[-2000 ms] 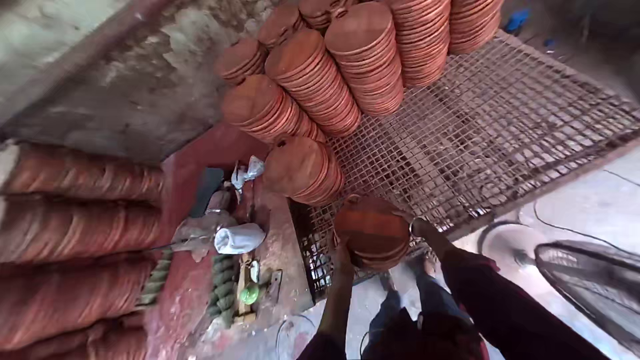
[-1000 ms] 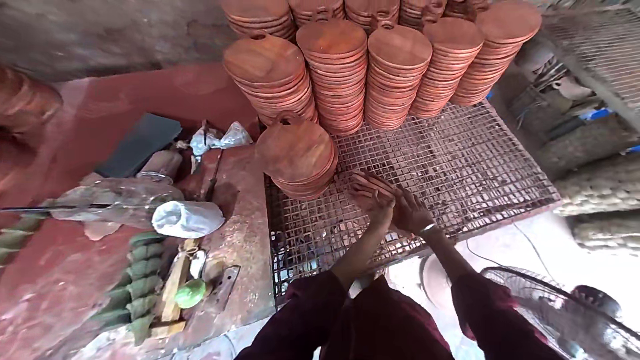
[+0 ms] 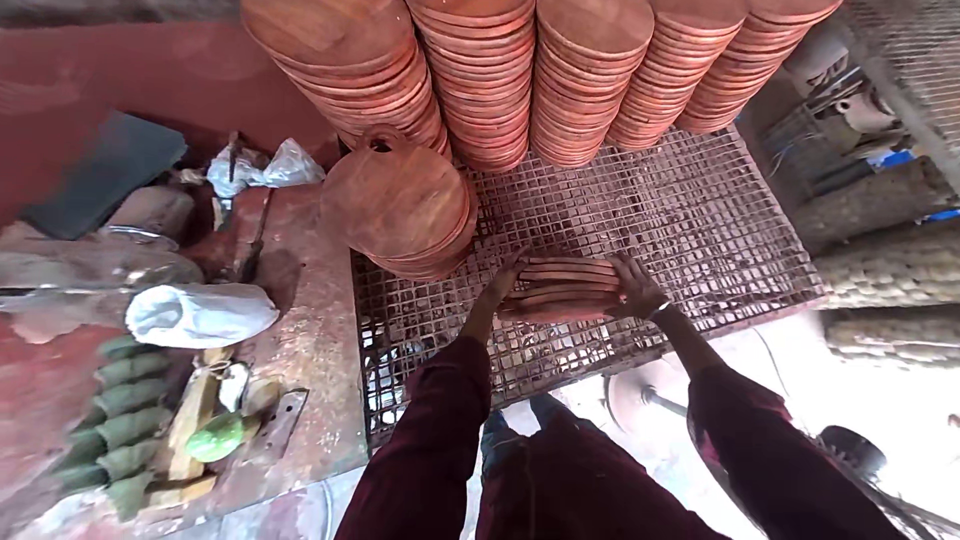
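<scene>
Between my two hands a small stack of reddish-brown round boards (image 3: 566,289) stands on edge over the metal mesh rack, its layered edges facing up. My left hand (image 3: 510,277) grips the stack's left end and my right hand (image 3: 636,289), with a light band at the wrist, grips its right end. Whether the stack touches the mesh, I cannot tell. Left of it, a short pile of round boards (image 3: 397,199) lies flat, the top one showing a handle with a hole. Tall stacks of the same boards (image 3: 480,90) line the back of the rack.
The mesh rack (image 3: 675,195) spans the middle. On the red ledge (image 3: 319,330) at left are a white plastic bag (image 3: 202,315), stacked green pieces (image 3: 131,405), a green ball-like object (image 3: 216,437) and wooden pieces (image 3: 193,420). A fan (image 3: 851,450) stands at lower right.
Two seconds ago the boards in my hands lay with a round face up; now they are edge-up between both palms. The view has turned and come closer to the rack.
</scene>
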